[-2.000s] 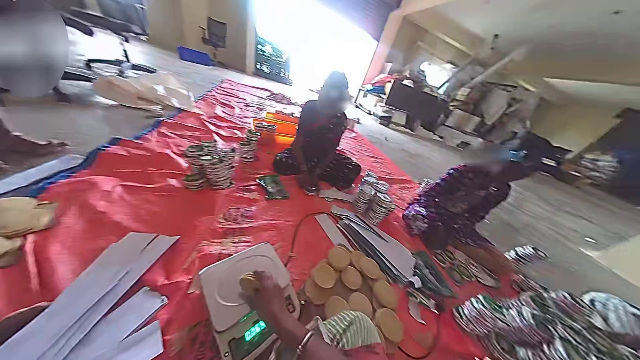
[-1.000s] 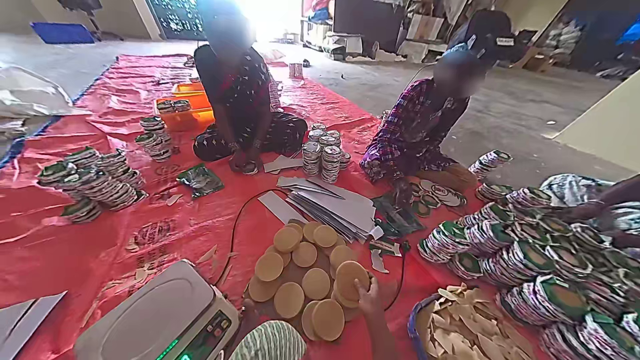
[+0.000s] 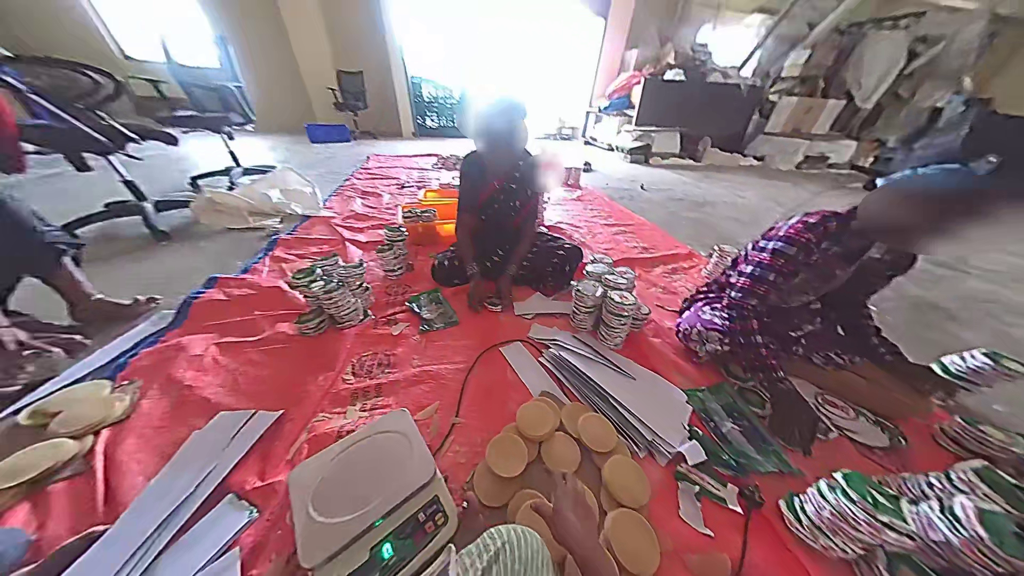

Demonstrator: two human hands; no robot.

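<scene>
Many round tan discs (image 3: pixel 626 481) lie in a loose heap at the bottom centre. My right hand (image 3: pixel 570 512) is over the heap, its fingers touching discs; whether it grips one cannot be told. My left hand (image 3: pixel 472 512) shows only as a blurred bit between the heap and a digital scale (image 3: pixel 364 480); its hold is hidden. No disc rests on the scale's pan, and its display glows green. Behind the heap lie stacked white card sheets (image 3: pixel 616 392). Green plastic packaging (image 3: pixel 736 428) lies to the right of them.
Two people (image 3: pixel 504 216) (image 3: pixel 800 296) sit on the red sheet (image 3: pixel 320 376). Stacks of printed round packs (image 3: pixel 340 292) stand at left, centre and right. White strips (image 3: pixel 176 488) lie at lower left, a black cable (image 3: pixel 468 376) behind the scale. Another person's foot (image 3: pixel 108 308) is at left.
My right hand was at the scale with a disc, then held a disc over the heap's right side; now it is lower among the discs. The view has swung right and back left.
</scene>
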